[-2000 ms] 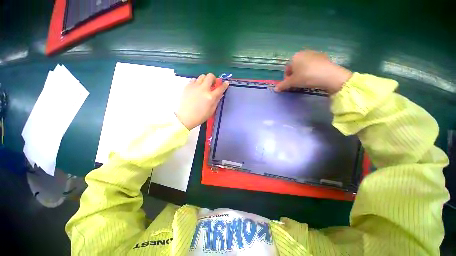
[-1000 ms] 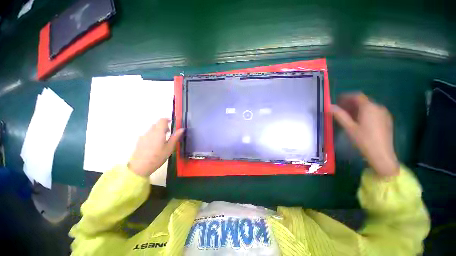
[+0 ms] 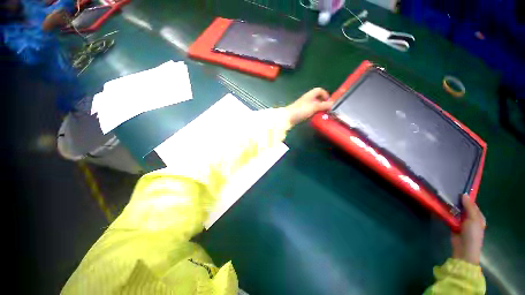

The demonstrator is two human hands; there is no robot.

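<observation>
The grey shiny panel (image 3: pixel 411 129) with dark edges and a small ring mark lies in its red fixture (image 3: pixel 368 155), at the right of the view. The fixture is tilted, its near edge seemingly off the green bench. My left hand (image 3: pixel 311 105) grips the fixture's left corner. My right hand (image 3: pixel 472 227) grips the near right corner, with its thumb on top by the panel's edge; its other fingers are mostly hidden under the fixture.
Large white sheets (image 3: pixel 253 167) lie under my left forearm. A white paper pile (image 3: pixel 147 95) lies further left above a pale bin (image 3: pixel 92 138). Another panel (image 3: pixel 262 43) on a red fixture (image 3: pixel 210 46) is behind. A tape roll (image 3: pixel 453 86) is at right. Another person's blue sleeve is at upper left.
My view has swung left. Both hands have closed on the red fixture, and it has moved away from me with the panel and turned. The white sheets stay on the bench.
</observation>
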